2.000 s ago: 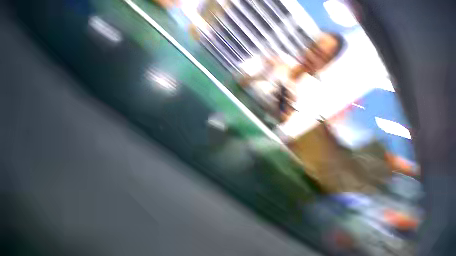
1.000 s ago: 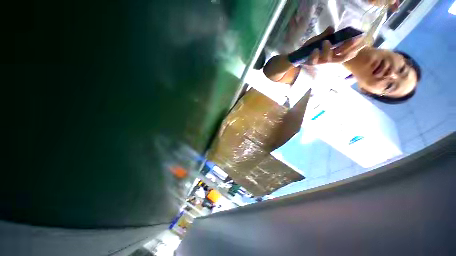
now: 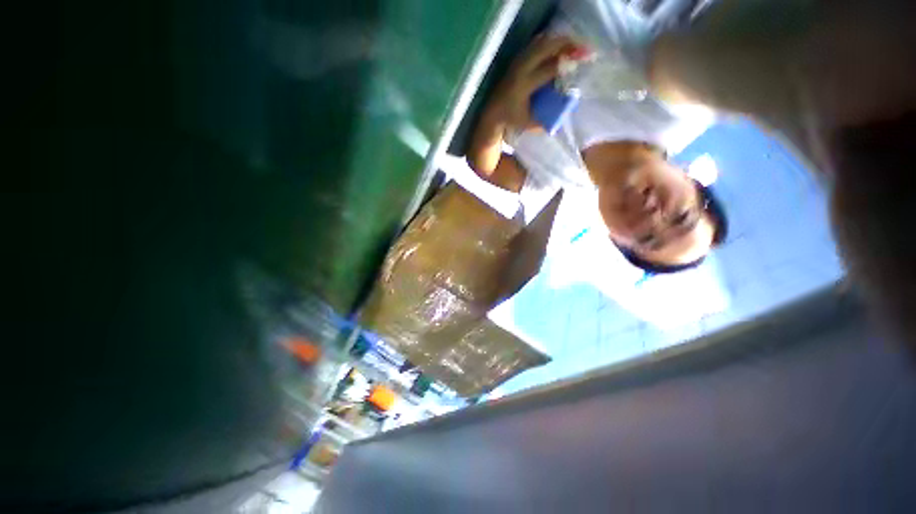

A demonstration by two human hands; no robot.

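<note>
The view is tilted and blurred, and a person (image 3: 658, 206) faces the camera, sideways to upside down. A hand (image 3: 532, 75) near the top centre is close around a small blue thing (image 3: 552, 105) with a red spot beside it; its kind is unclear. A large blurred arm or hand (image 3: 763, 75) fills the upper right, close to the lens, and its fingers cannot be made out. I cannot tell which of these is my left hand or my right hand.
A dark-green glossy surface (image 3: 181, 201) fills the left, edged by a white rail (image 3: 457, 115). An open brown carton (image 3: 442, 266) stands beyond the rail. Small orange and blue things show at the lower centre. A blurred grey surface (image 3: 603, 432) covers the bottom right.
The dark phone seen earlier no longer shows as such; a blue thing is at the person's hand. A large blurred arm has come in at the upper right. The face and carton have shifted left.
</note>
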